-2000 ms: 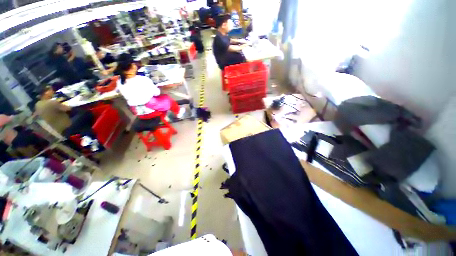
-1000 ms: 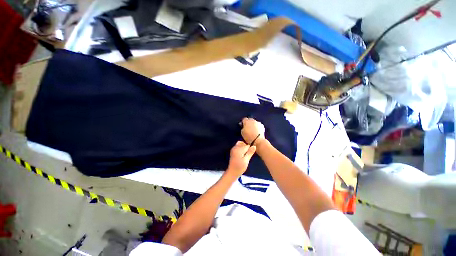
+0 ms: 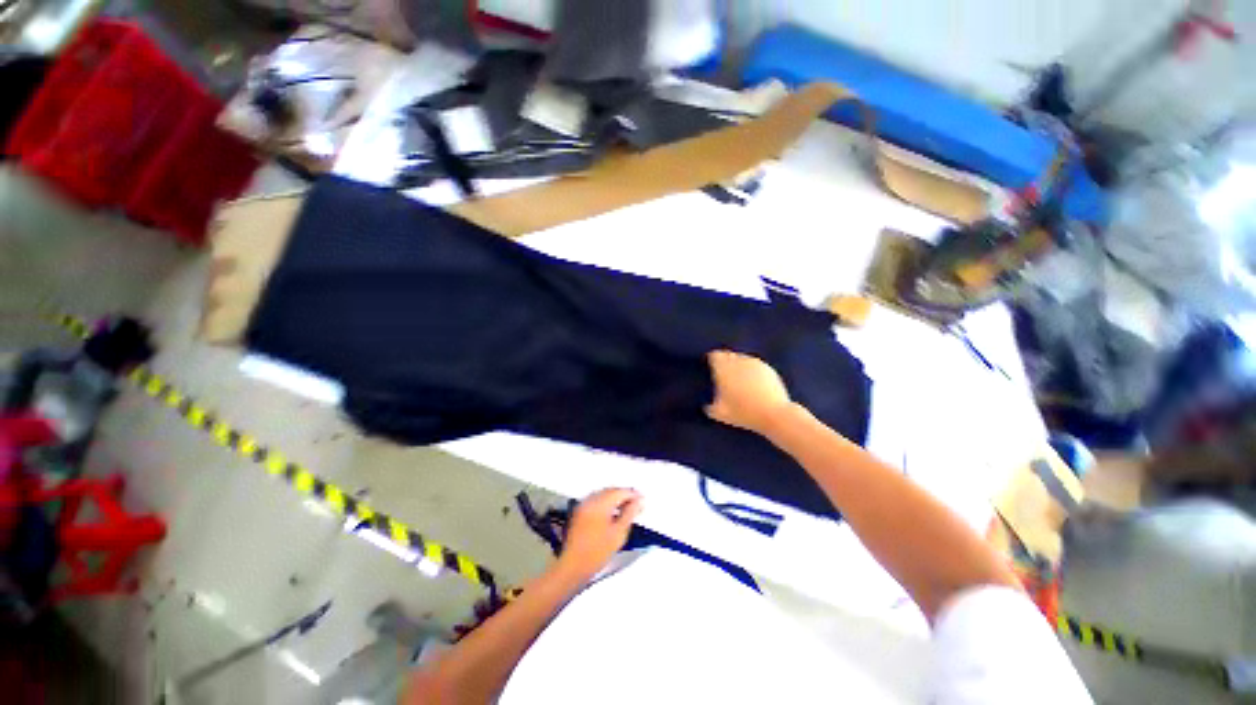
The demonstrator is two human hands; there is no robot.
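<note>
Dark navy trousers (image 3: pixel 455 303) lie along the white-covered table (image 3: pixel 813 193). My right hand (image 3: pixel 748 391) is on the trousers near their narrower right end, with fingers curled; blur hides whether it grips the cloth. My left hand (image 3: pixel 602 529) is off the trousers, by the table's near edge, with fingers bent. I cannot tell if it holds something small. Narrow dark strips (image 3: pixel 744 515) lie between the trousers and my body.
A steam iron (image 3: pixel 964 262) is at the right, with a small tan block (image 3: pixel 849 309) beside it. A brown strip (image 3: pixel 634 179) and grey cloth pieces (image 3: pixel 599 55) lie behind the trousers. Red crates (image 3: pixel 131 131) stand at the upper left. Yellow-black tape (image 3: pixel 276 461) crosses the floor.
From two seconds ago, the view has turned to the table. Since one second ago, my hands have parted; my left hand has moved down and left, off the trousers, while my right hand remains on them.
</note>
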